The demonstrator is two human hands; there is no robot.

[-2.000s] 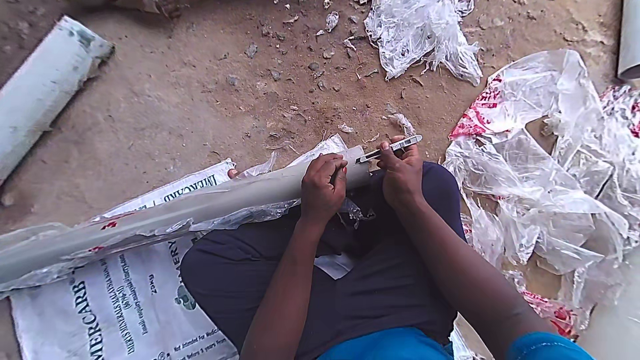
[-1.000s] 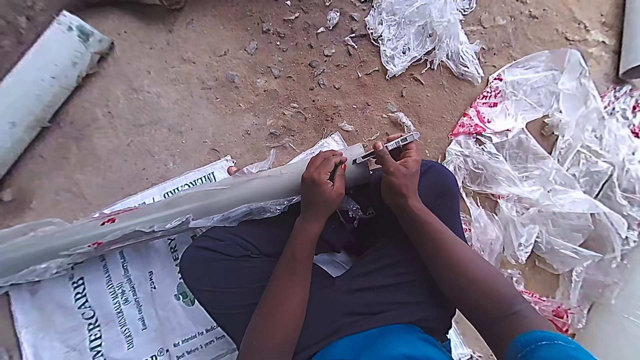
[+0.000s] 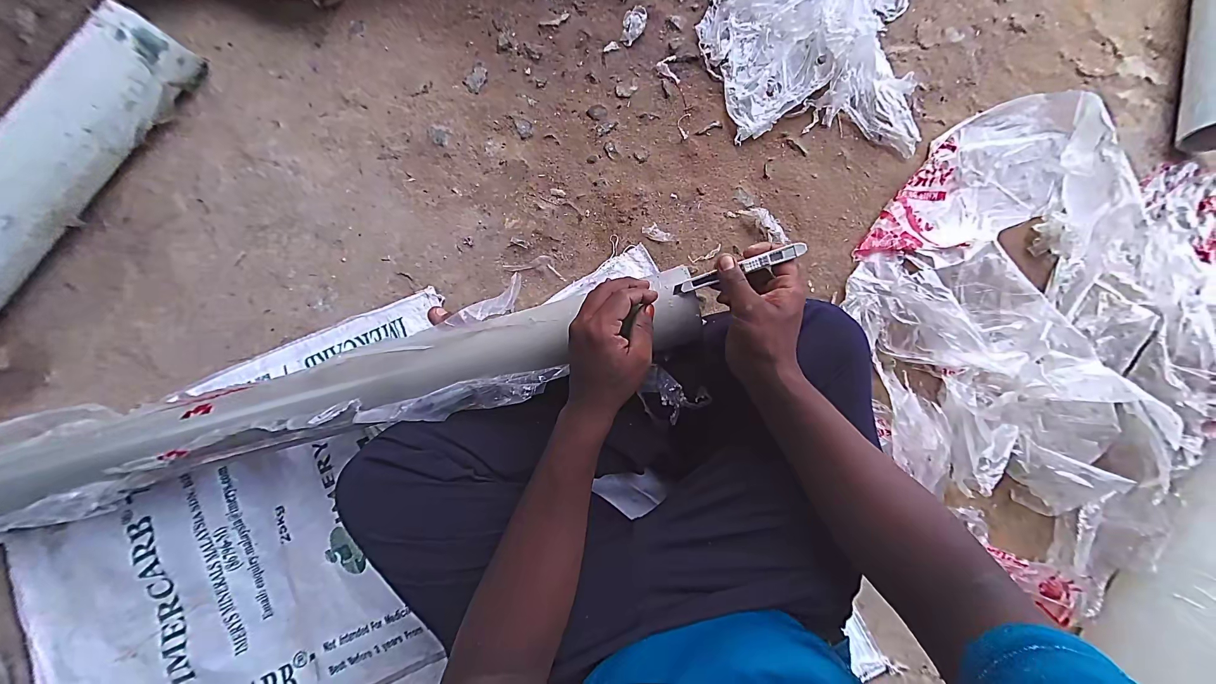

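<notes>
A long grey plastic pipe lies across my lap, with torn clear plastic film along much of its length. My left hand rests on the pipe close to its right end, fingers curled; whether it pinches the film or something small there cannot be told. My right hand is closed on a snap-off utility knife, its blade pointing left and touching or just over the pipe's end. Shreds of film hang beneath that end, between my hands.
White printed woven sacks lie under the pipe and my legs. Crumpled clear film with red print spreads at the right. More film lies at the top. Other pipes stand out at upper left and upper right. Small stones dot the ground.
</notes>
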